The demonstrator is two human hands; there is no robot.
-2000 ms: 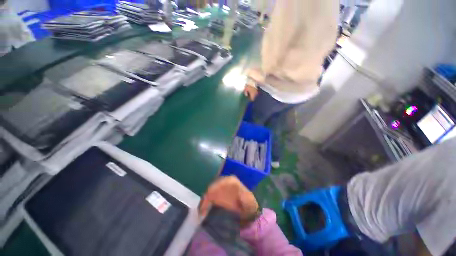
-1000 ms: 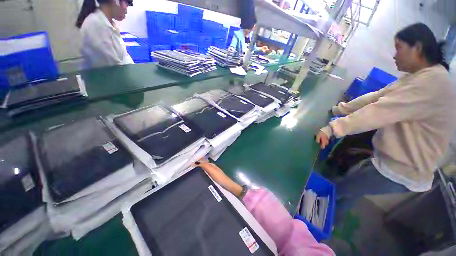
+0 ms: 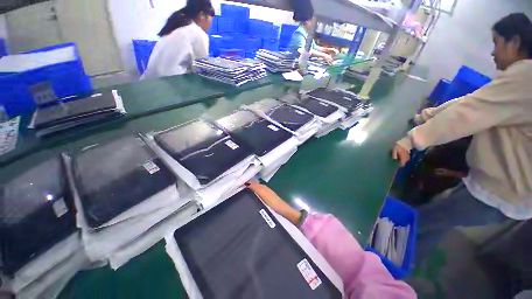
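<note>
A tablet with a dark glossy screen [image 3: 251, 248] lies in a pale foam sleeve at the bottom centre, cut off by the lower edge. A narrow barcode label [image 3: 267, 218] and a white label with red print [image 3: 309, 274] are on its right side. My right hand [image 3: 269, 198], in a pink sleeve, reaches along the tablet's far right side to its far corner, beside a stack. Its fingertips are partly hidden, so its grip cannot be told. My left hand is not in view.
Stacks of sleeved tablets [image 3: 204, 153] run diagonally behind the tablet. More piles [image 3: 230, 71] lie on the far green bench. A blue bin with upright sleeved units [image 3: 412, 233] is at the bench's right edge. One person stands right, hand on the bench edge; two are behind.
The view has swung left and steadied, bringing the far bench and people into view. My right hand has moved from the tablet's near right edge to its far corner.
</note>
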